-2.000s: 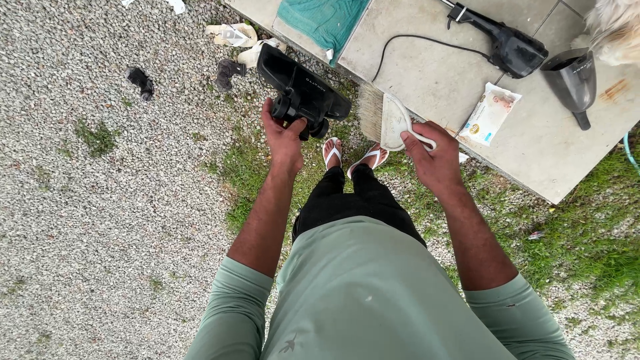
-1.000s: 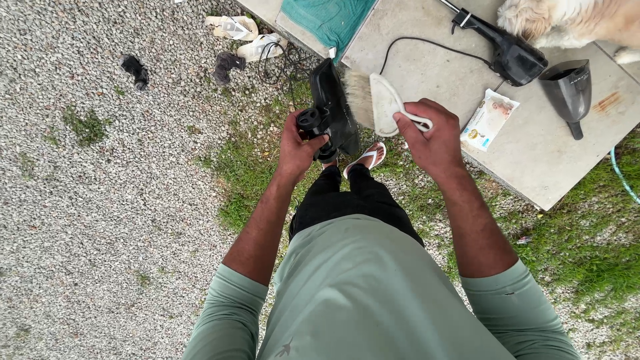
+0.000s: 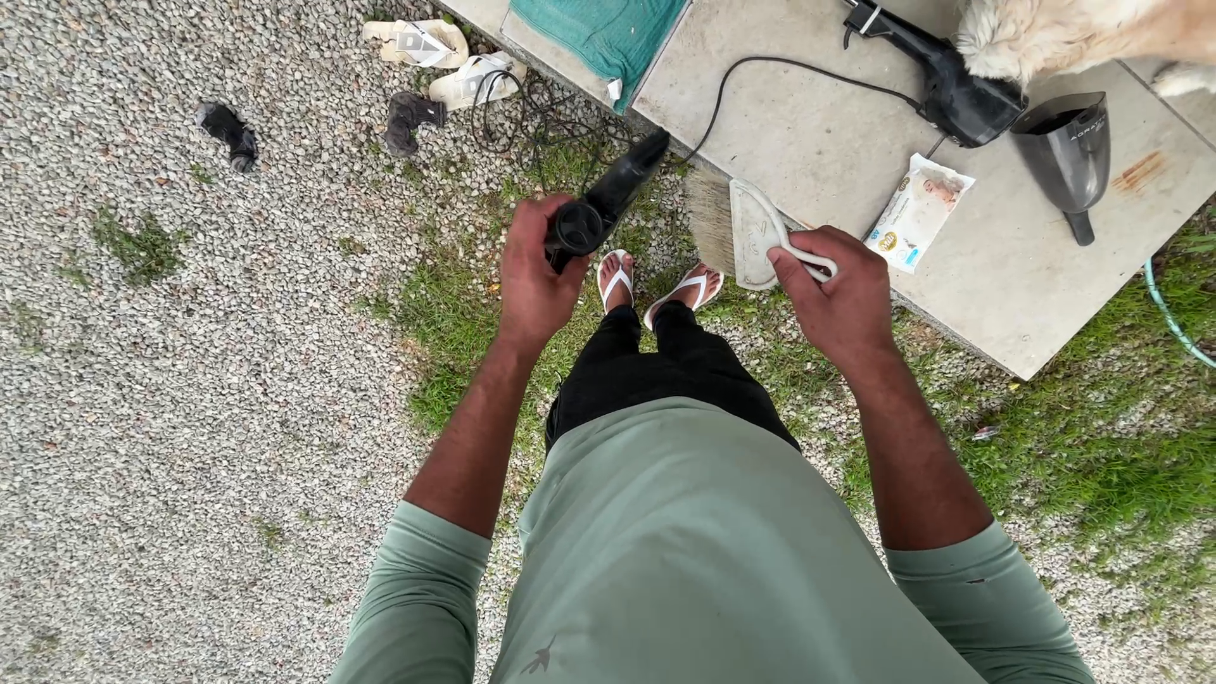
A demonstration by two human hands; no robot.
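Observation:
My left hand [image 3: 544, 271] is closed around the round neck of a black vacuum cleaner floor head [image 3: 617, 190], which is turned edge-on and slants up to the right. To its right, my right hand [image 3: 836, 294] grips the looped handle of a white hand brush [image 3: 755, 233], whose pale bristles point left toward the floor head. The two tools are apart. On the paving to the right lie the black vacuum cleaner body [image 3: 959, 95] with its cable and a dark translucent dust container [image 3: 1069, 152]. A pack of wipes [image 3: 920, 214] is near my right hand.
A raised tiled slab [image 3: 1007, 313] edges the gravel and grass. A teal cloth [image 3: 598, 33] lies on it, and a light-furred animal [image 3: 1073, 38] is at the top right. Pale flip-flops [image 3: 475, 81], tangled black cable [image 3: 537, 119] and dark crumpled cloths [image 3: 228, 136] are on the gravel.
My left hand has turned the floor head from its broad side to edge-on. My right hand keeps the brush. More of the animal has come into view at the top right.

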